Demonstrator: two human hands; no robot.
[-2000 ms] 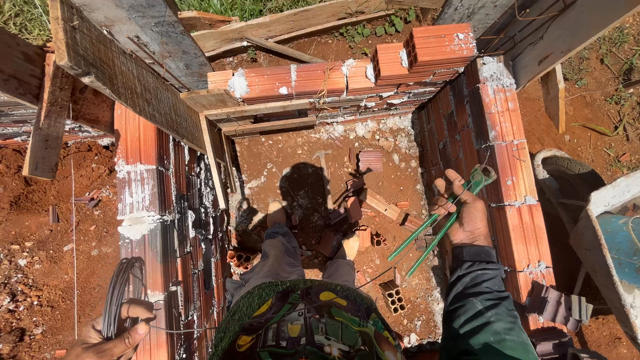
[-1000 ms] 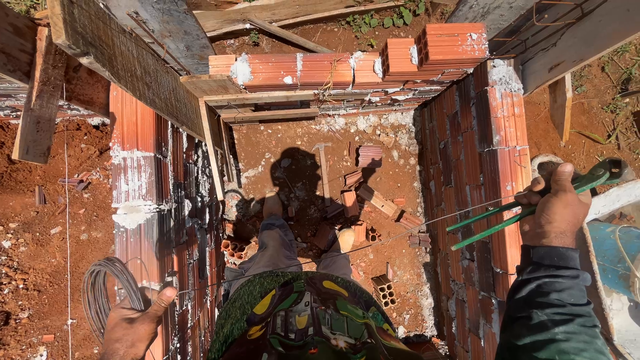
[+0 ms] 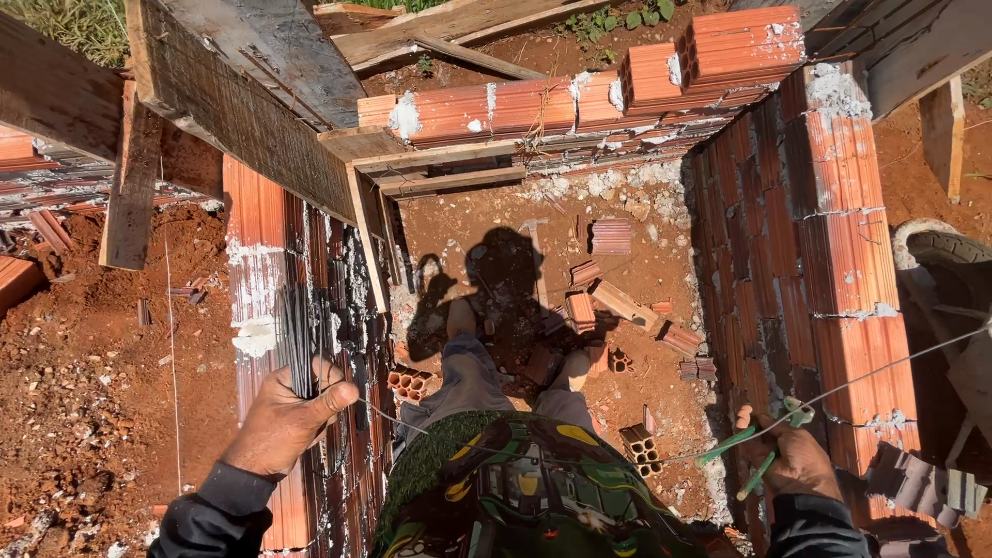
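My left hand point(image 3: 291, 418) grips a coil of thin steel wire point(image 3: 297, 333), held upright over the left brick wall point(image 3: 256, 302). From the coil a single strand point(image 3: 496, 449) runs in front of my body, past my right hand and on to the upper right, out of view. My right hand point(image 3: 798, 457) holds green-handled pliers or nippers point(image 3: 798, 412) by the inner side of the right brick wall point(image 3: 849, 232). The green handles point down and left. Fingers hide part of the tool, so I cannot tell if its jaws are apart.
Wooden formwork boards point(image 3: 240, 132) stand at the upper left. Ahead runs a low hollow-brick wall point(image 3: 527, 105). On the dirt floor between the walls lie a hammer point(image 3: 536, 263), brick pieces point(image 3: 611, 236) and a wood offcut point(image 3: 624, 304). A wheelbarrow's wheel point(image 3: 949, 252) is at the right.
My right hand has moved back inward and down from beyond the right wall, with the green-handled tool. The coil in my left hand has been raised and turned. The strand now reaches out past the right wall.
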